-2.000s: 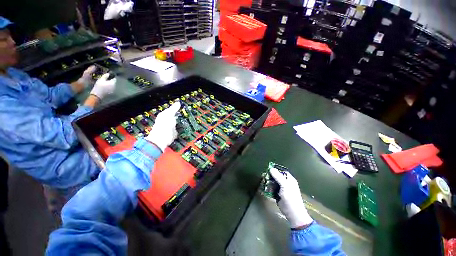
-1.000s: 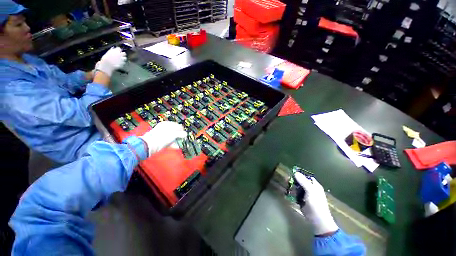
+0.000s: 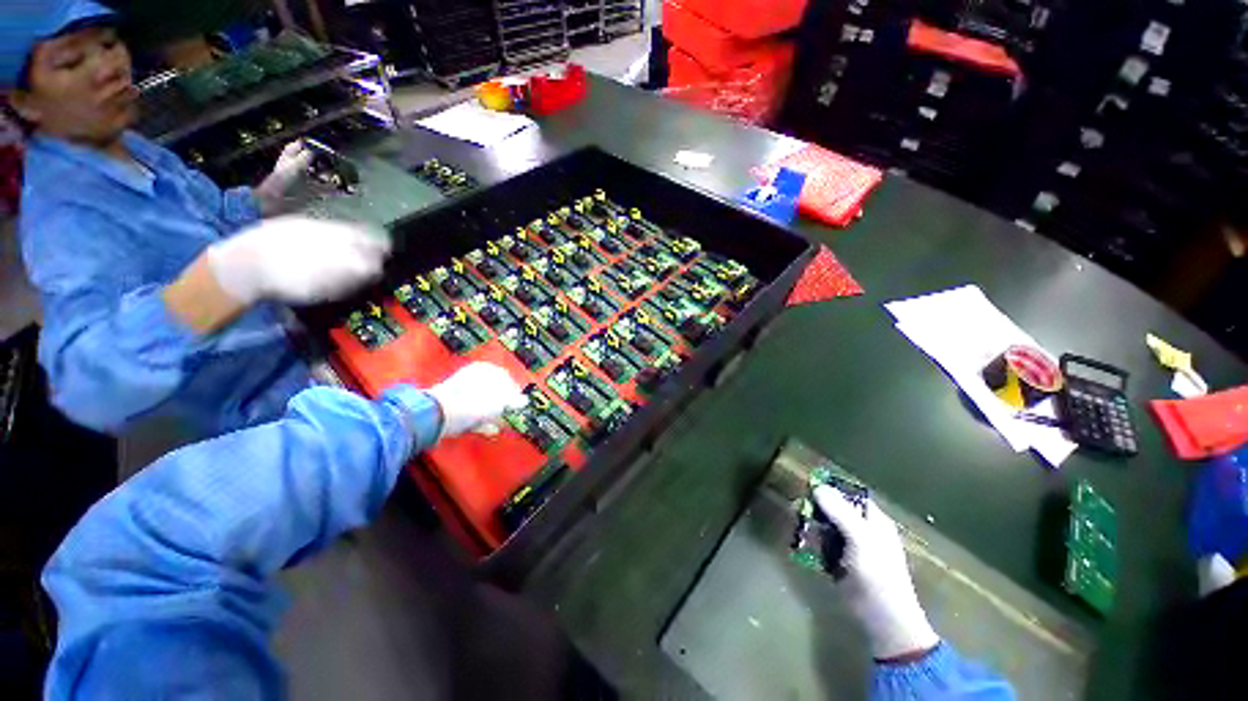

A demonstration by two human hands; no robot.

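Note:
My left hand (image 3: pixel 476 399), in a white glove, is low over the black tote (image 3: pixel 643 436). Its fingertips are at the left edge of a single PCB assembly (image 3: pixel 545 422) on the pink-red liner (image 3: pixel 472 473); I cannot tell if they still grip it. Rows of boards with dark parts and yellow bits lie beyond. My right hand (image 3: pixel 876 568), also gloved, holds a green board piece with dark parts (image 3: pixel 816 527) above the grey work plate (image 3: pixel 746 616). A dark strip-like piece (image 3: pixel 534 496) lies at the tote's near corner.
Green panels (image 3: pixel 1091 548) lie at right, near a calculator (image 3: pixel 1098 405), a tape roll (image 3: pixel 1024 373) and white paper (image 3: pixel 944 342). A blue bin (image 3: pixel 776 195) and red sheets (image 3: pixel 828 181) lie beyond the tote. Another worker's gloved hand (image 3: pixel 304 260) is over the tote's far-left edge.
My left hand has moved slightly toward the near right with the board, which now lies flatter in its row. My right hand still holds its board. The other worker's hand has come toward the tote.

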